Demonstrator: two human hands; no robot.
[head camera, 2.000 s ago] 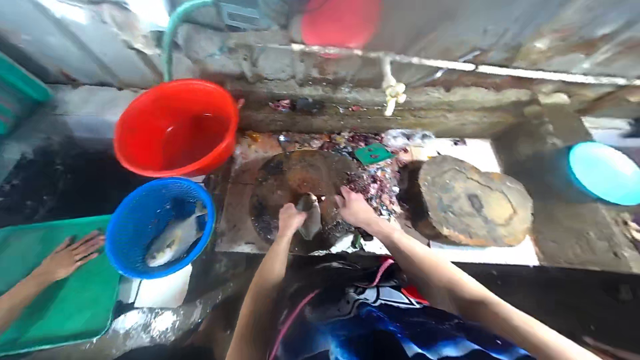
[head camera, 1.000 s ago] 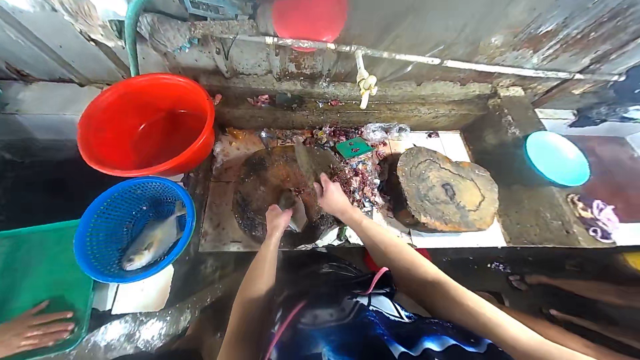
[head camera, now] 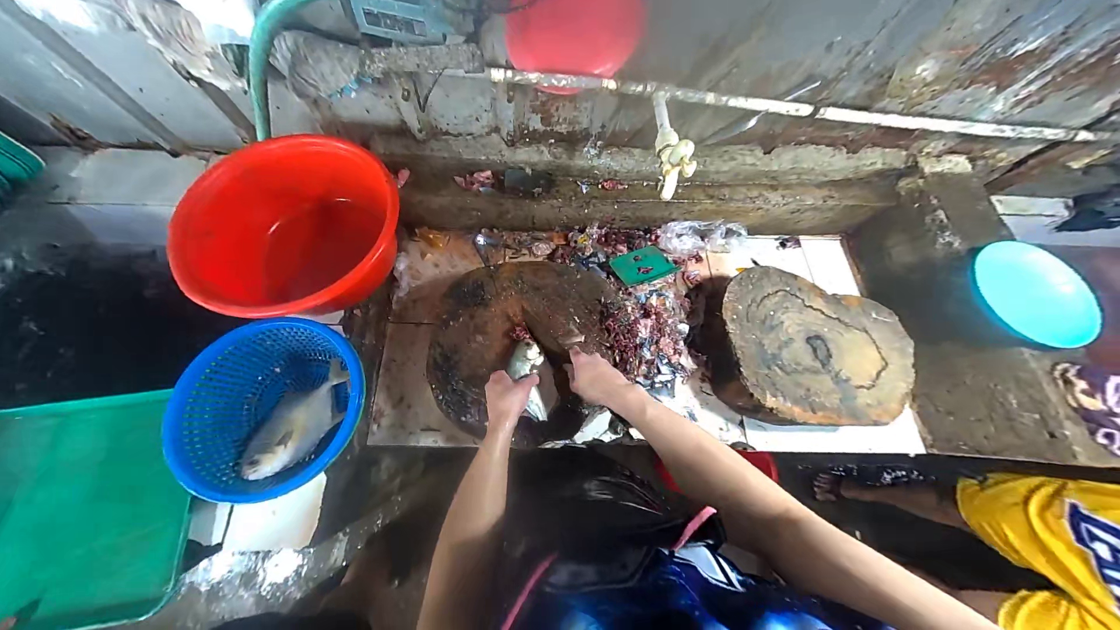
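Observation:
My left hand (head camera: 512, 398) grips a small silvery fish (head camera: 528, 360) on a round, dark wooden chopping block (head camera: 464, 306). Reddish innards lie at the fish's upper end. Just right of the fish, my right hand (head camera: 597, 378) is closed on a broad-bladed knife (head camera: 556, 325); its blade looks dark and blends with the block, and the handle is mostly hidden by my fingers. Scraps of fish waste (head camera: 652, 337) are heaped right of the block. A larger fish (head camera: 293, 429) lies in a blue plastic colander basket (head camera: 179, 437) to the left.
A red plastic basin (head camera: 188, 254) stands behind the basket, a green tray (head camera: 79, 516) at left. Right are a second wooden block (head camera: 814, 350) and a turquoise basin (head camera: 1037, 293). A tap (head camera: 674, 162) juts from the wall pipe. A person in yellow (head camera: 1041, 542) is at lower right.
The knife blade, reaching toward the block's far edge one second ago, now lies lower, near the fish. Another person's hand has left the green tray. The person in yellow has come into view.

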